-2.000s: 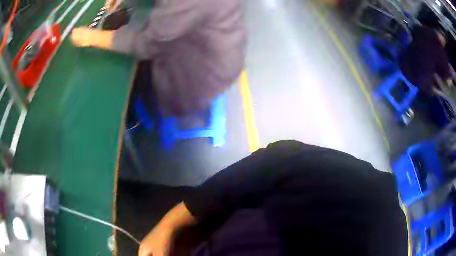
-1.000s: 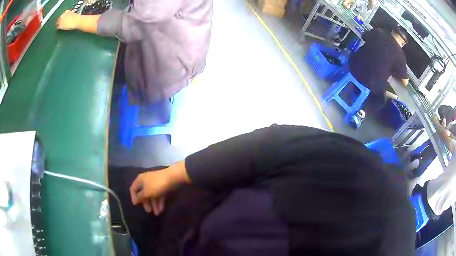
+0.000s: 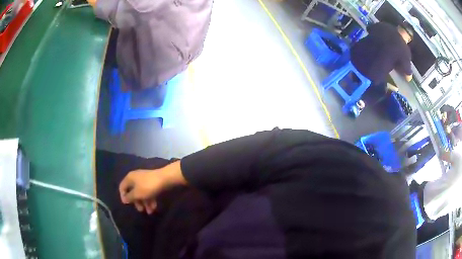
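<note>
My right hand rests low over my dark-clothed lap, just right of the bench edge. Its fingers are loosely curled with small gaps between them, and nothing shows in it. My left hand is not in view. The white machine box is cut off by the left edge, with a row of small dark controls along its side. A thin pale cable runs from it across the green bench and hangs over the edge near my hand.
A person in a greyish-purple top sits on a blue stool beside the bench. A red bin is at top left. Across the yellow-lined aisle, another person sits near blue crates. My dark sleeve fills the lower right.
The view has shifted, so the machine box, bench and red bin lie farther left. My right hand came into fuller view and now shows slightly farther left than one second ago.
</note>
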